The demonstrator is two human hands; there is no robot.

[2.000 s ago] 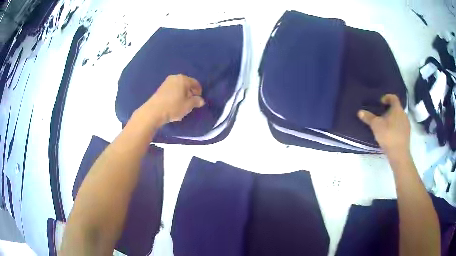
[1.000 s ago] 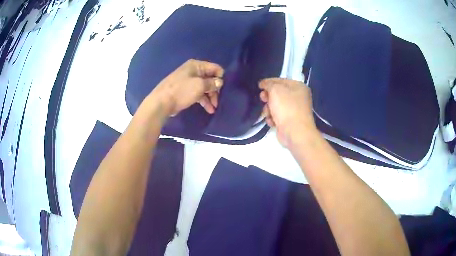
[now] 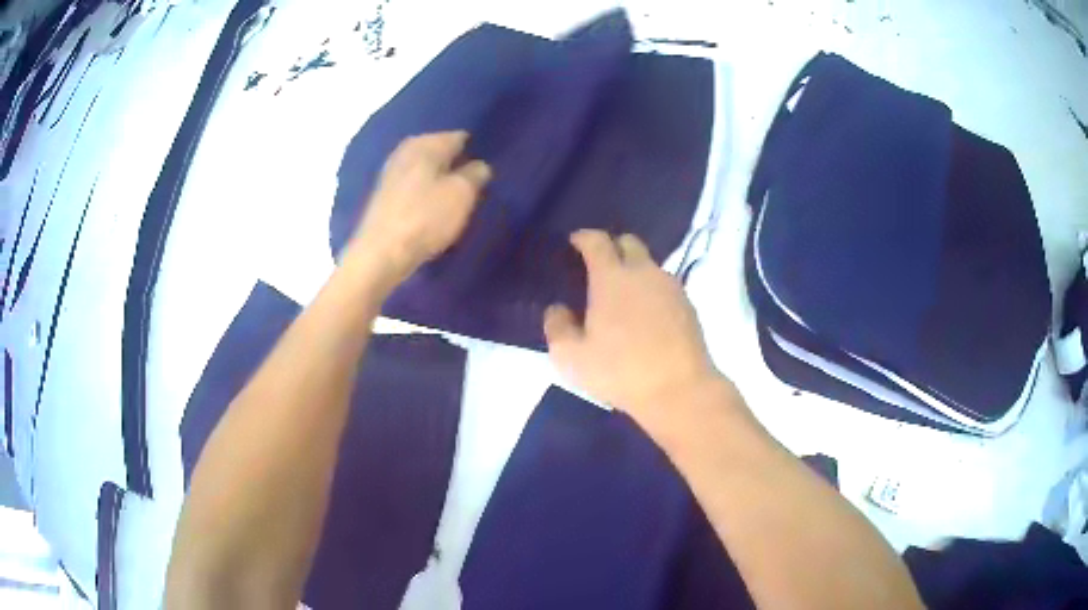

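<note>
A stack of small dark cut panels (image 3: pixel 650 143) lies in front of me, upper centre. Its single top fabric ply (image 3: pixel 567 113) is lifted and folded over to the left, with its far corner sticking up past the stack's edge. My left hand (image 3: pixel 424 203) is over the left part of the stack, fingertips bent and pinching the folded ply; the exact grip is partly hidden. My right hand (image 3: pixel 626 316) is over the near right part of the same stack, thumb and fingers apart, with nothing visible between them. Both hands are bare.
A second stack of dark panels (image 3: pixel 871 226) with pale layers at its edge lies to the right. More dark panels (image 3: pixel 400 441) lie nearer me, partly under my forearms. A small white ticket (image 3: pixel 884 493) is at the lower right. A long dark strip (image 3: pixel 155 262) runs along the left.
My right hand has moved from the right stack to the left one, then nearer me. The left stack's top ply has been lifted and folded leftward. The view has shifted, so the stacks sit farther right.
</note>
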